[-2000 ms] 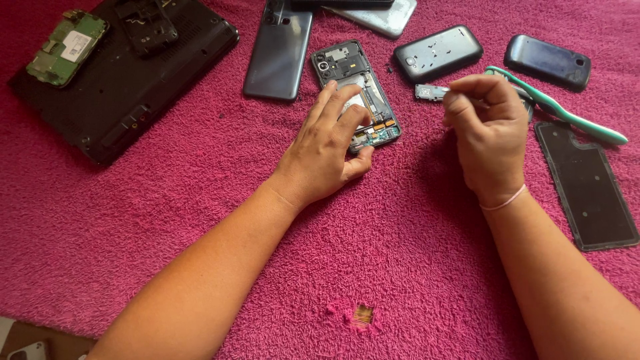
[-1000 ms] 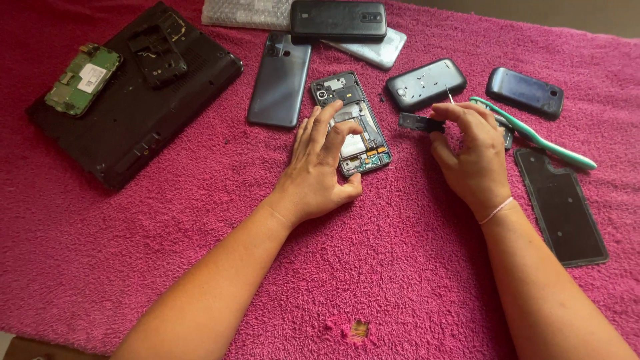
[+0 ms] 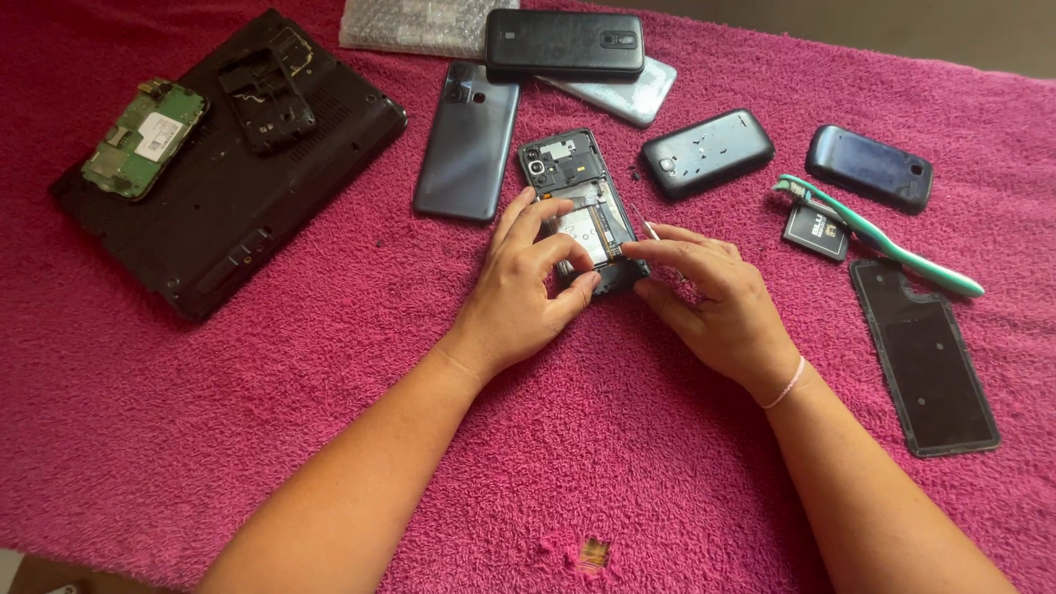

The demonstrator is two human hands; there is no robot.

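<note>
An opened smartphone (image 3: 582,235) lies on a pink towel, its camera module at the top and its battery showing. A black plastic cover piece (image 3: 620,277) sits over the phone's lower end. My left hand (image 3: 528,280) rests on the phone's left side, thumb and index finger at the cover piece's left part. My right hand (image 3: 718,301) touches the cover piece and the phone's lower right edge with thumb and index finger. A thin metal tool (image 3: 645,223) sticks up from between the right fingers; its lower part is hidden.
A black laptop base (image 3: 223,239) with a green circuit board (image 3: 148,140) and a phone frame (image 3: 268,99) lies left. Several phones surround the work, one holding small screws (image 3: 705,153). A green toothbrush (image 3: 887,239), a phone battery (image 3: 817,233) and a dark back panel (image 3: 928,355) lie right.
My right hand has moved left to the phone, bringing the black cover piece onto its lower end, where the green board showed before. My left hand has stayed at the phone.
</note>
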